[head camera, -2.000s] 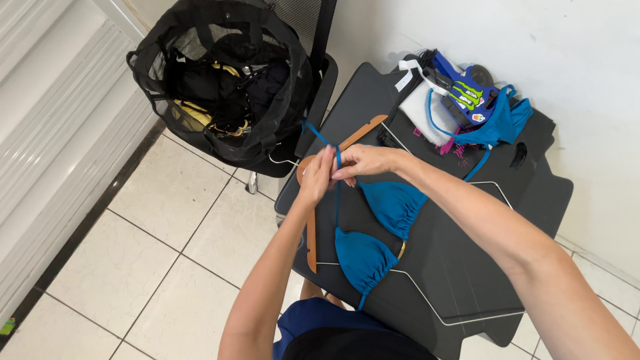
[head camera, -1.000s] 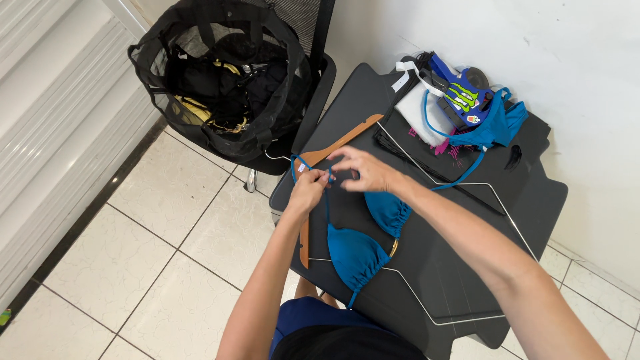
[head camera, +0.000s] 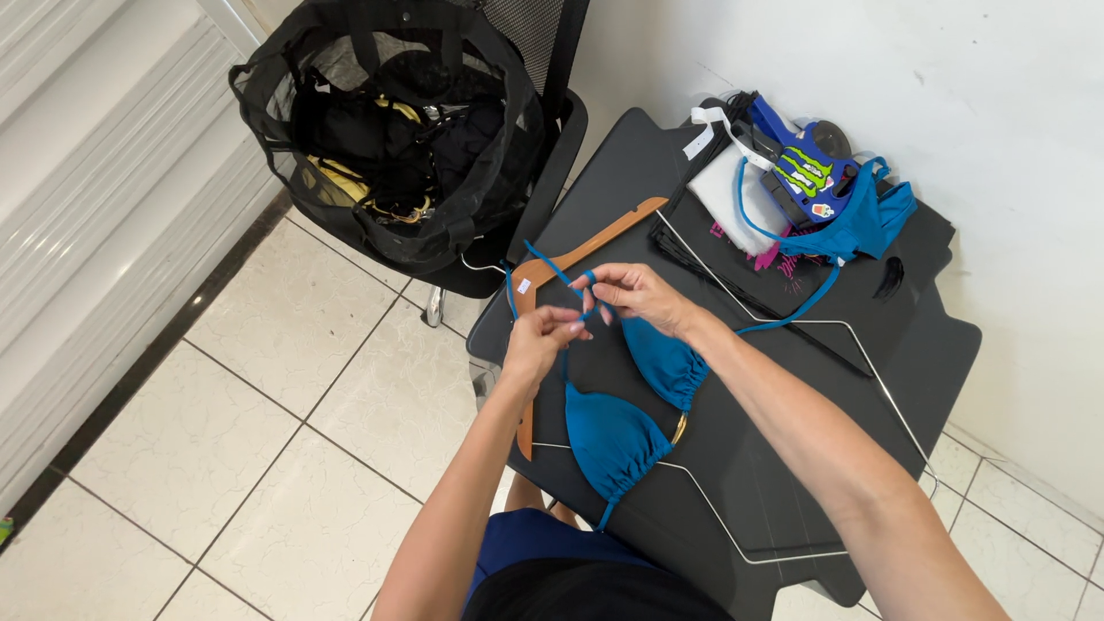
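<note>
A blue triangle bikini top (head camera: 608, 440) with a gold ring between its cups lies on the dark grey table (head camera: 776, 440). Beside its cups is a wooden hanger (head camera: 595, 244) with a wire frame (head camera: 893, 397), and blue cord passes around the hanger near its middle. My left hand (head camera: 545, 336) pinches the blue cord just below the hanger. Close by on the right, my right hand (head camera: 628, 297) has the cord looped about its fingers. Between the hands the exact path of the cord is hard to tell.
A black mesh basket (head camera: 388, 233) of dark clothing stands on a chair at the upper left. A blue tagging or tape tool (head camera: 811, 172), a white packet (head camera: 733, 198), blue fabric (head camera: 871, 216) and black strips (head camera: 707, 263) lie on the table's far side, near the white wall.
My right hand, apart from the left one second ago with its fingers spread, is now close to it with cord around its fingers. The bikini top and hanger stay on the table.
</note>
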